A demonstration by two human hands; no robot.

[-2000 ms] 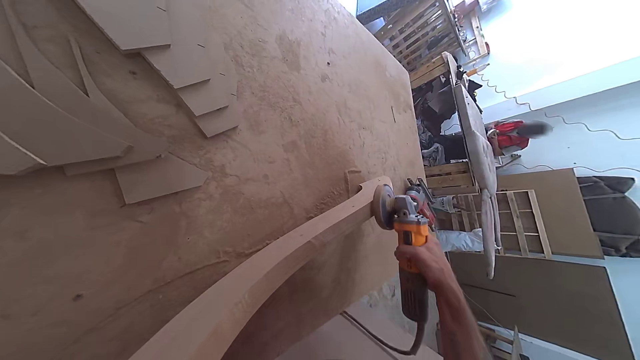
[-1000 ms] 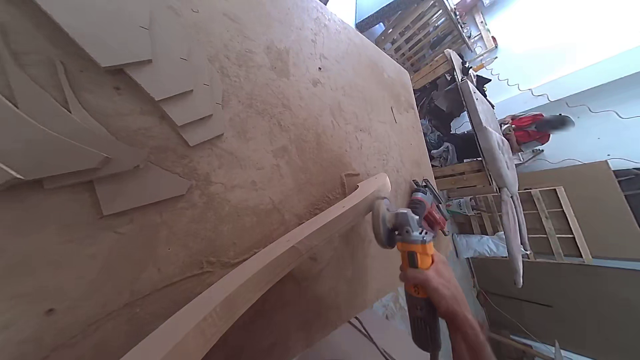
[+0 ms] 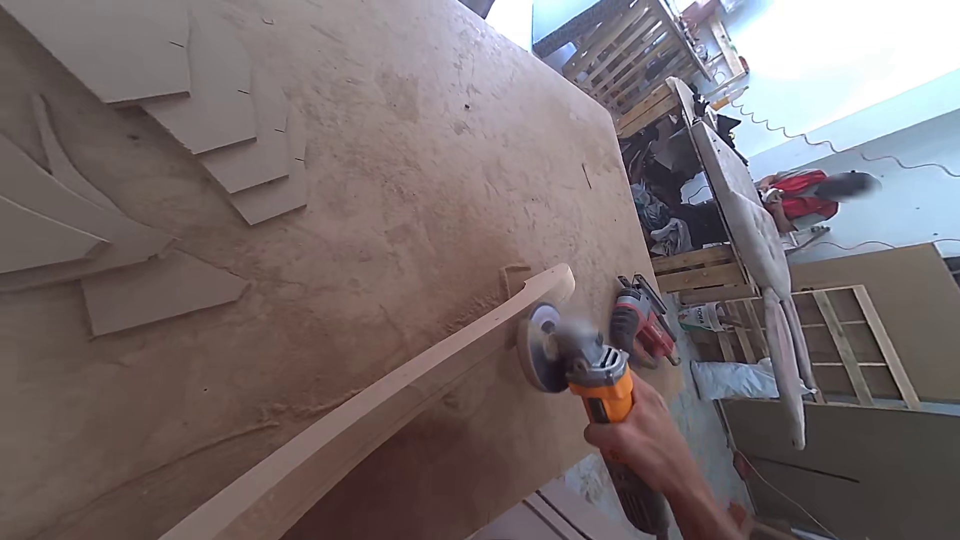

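Observation:
My right hand [image 3: 637, 439] grips the orange and dark body of an angle grinder [image 3: 604, 382]. The grinder's round abrasive disc [image 3: 546, 347] is beside the far end of a long, curved wooden piece [image 3: 405, 382]; whether they touch, I cannot tell. That piece runs from the bottom left towards the middle right over a large, dusty board-topped table [image 3: 420, 187]. A small offcut [image 3: 514, 279] lies by its far end. My left hand is out of view.
Flat cut panels [image 3: 225, 135] and curved pieces [image 3: 75, 187] lie at the left. A red and grey power tool [image 3: 645, 322] rests near the table's edge. Beyond are a long padded piece [image 3: 750, 217], wooden pallets [image 3: 622, 45] and a person in red [image 3: 806, 193].
The grinder's disc has come off the wooden piece's end, where it was two seconds ago, and now sits along its side. The view has shifted slightly, showing more of the other person.

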